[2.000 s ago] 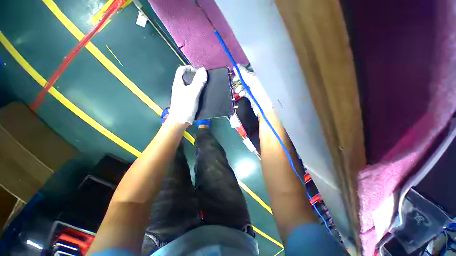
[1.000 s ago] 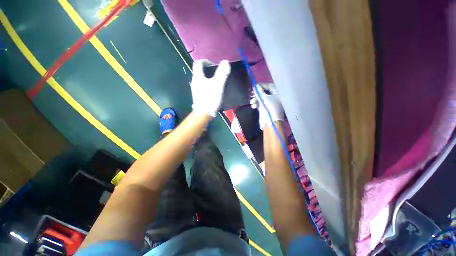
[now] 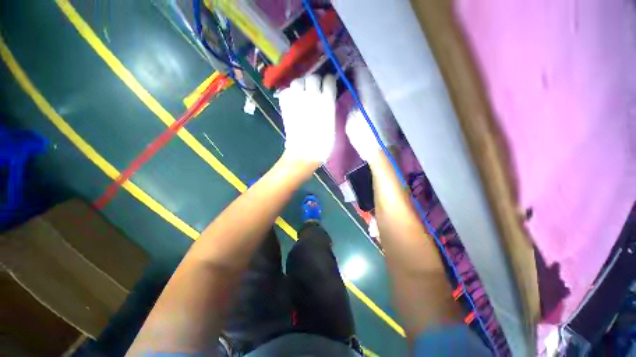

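Note:
My left hand (image 3: 308, 124), in a white glove, reaches to the bench edge at the upper middle. Its fingertips meet a dark, blurred object just below an orange-red holder (image 3: 300, 54); whether they grip it cannot be told. My right hand (image 3: 362, 137), also gloved, is right of the left one over the pink-covered shelf, partly behind the blue cable (image 3: 390, 162). Its fingertips are blurred and no held object shows. A dark flat device (image 3: 360, 187) lies on the shelf below the right hand.
A grey-white panel (image 3: 418, 104) with a wooden edge (image 3: 481, 139) runs along the right, with pink padding (image 3: 558, 139) beyond. Blue and dark cables hang at the upper left. Cartons (image 3: 70, 265) and a blue stool (image 3: 17, 160) stand at the left on the green floor.
The view has shifted along the bench, bringing the orange-red holder and cables in at the top. The dark slab earlier at my left hand is no longer clearly seen. Both hands are now farther up the bench.

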